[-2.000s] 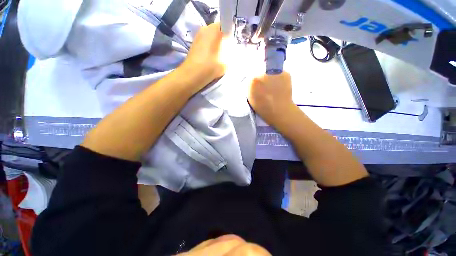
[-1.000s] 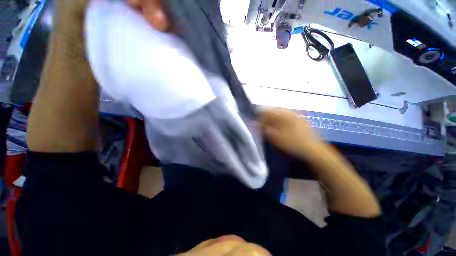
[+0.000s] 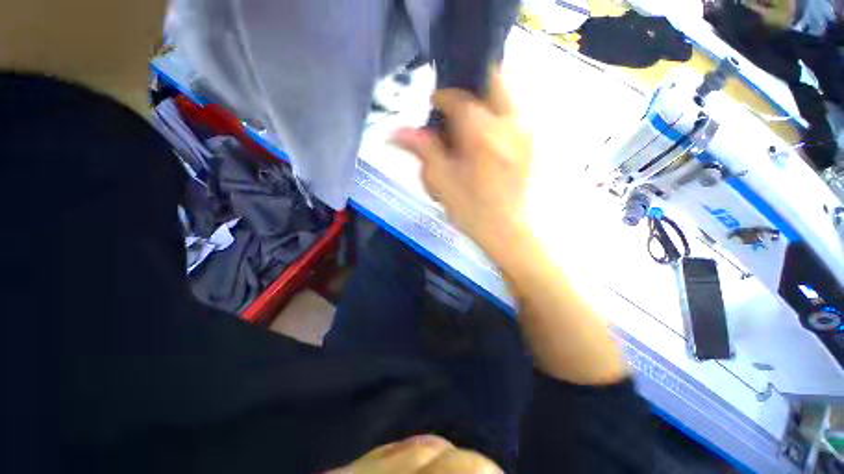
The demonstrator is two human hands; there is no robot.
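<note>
A pale grey garment (image 3: 305,74) hangs at the top left over the table's front edge, its lower tip near the red basket. A dark grey part of it (image 3: 463,42) hangs beside it. My right hand (image 3: 481,153) is blurred and closed around the lower end of this dark part, thumb to the left, above the white table. My left hand is out of the picture; only its arm shows, cut off at the top left. The sewing machine (image 3: 671,125) stands to the right, with no cloth seen under its needle area.
A red basket (image 3: 301,268) with dark grey and white pieces stands below the table's front edge. Black-handled scissors (image 3: 666,239) and a smartphone (image 3: 706,308) lie right of the needle. Dark cloth (image 3: 634,39) lies at the far side. Part of another person shows at top right.
The view has swung left, bringing the basket into sight. The garment has come away from the machine to the left and is lifted. My left hand has left the picture.
</note>
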